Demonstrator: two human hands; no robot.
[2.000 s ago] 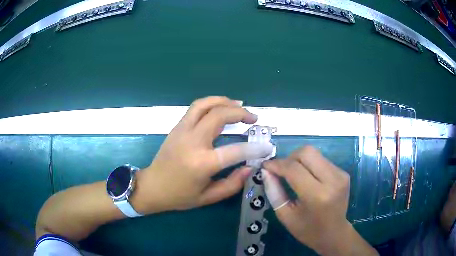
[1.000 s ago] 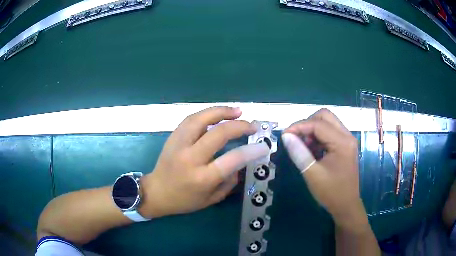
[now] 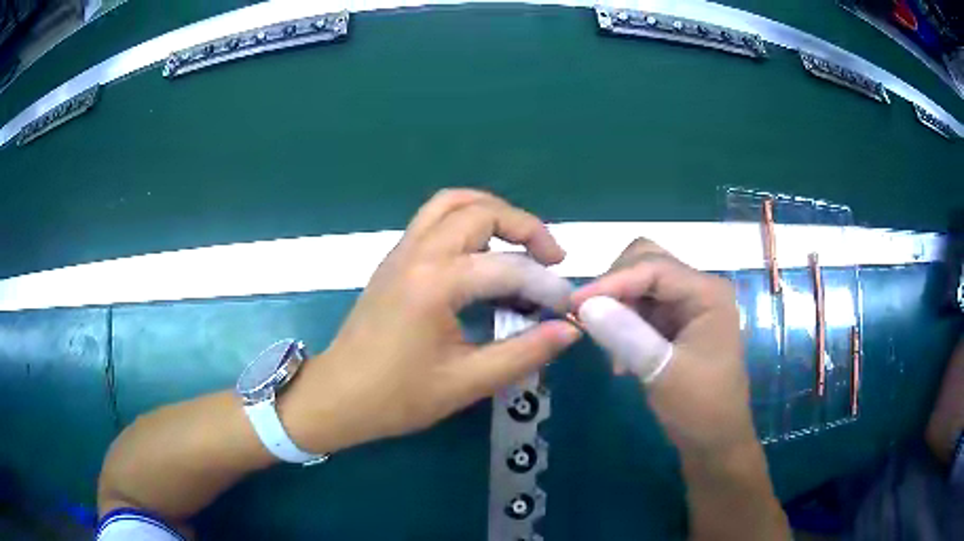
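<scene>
A silver-grey multi-port housing (image 3: 507, 433) lies lengthwise on the green mat, its far part hidden under my left hand and its near end cut off by the frame. Three black round ports show. My left hand (image 3: 439, 317) is above the housing's far part, its finger and thumb tips meeting my right hand's. My right hand (image 3: 682, 343), with an off-white cot on the thumb, is pinched at the same spot, right of the housing. A tiny copper-coloured part (image 3: 573, 316) shows between the fingertips of both hands.
A clear blister tray (image 3: 795, 423) with three thin copper rows lies to the right. Several waiting housings (image 3: 257, 42) lie along the far edge of the green belt. A white stripe (image 3: 211, 277) crosses behind the hands. Part of another person's arm (image 3: 949, 428) shows at the right edge.
My left fingers have lifted off the housing and closed with the thumb. My right hand has moved left and down to meet them. The housing appears slightly lower and further left.
</scene>
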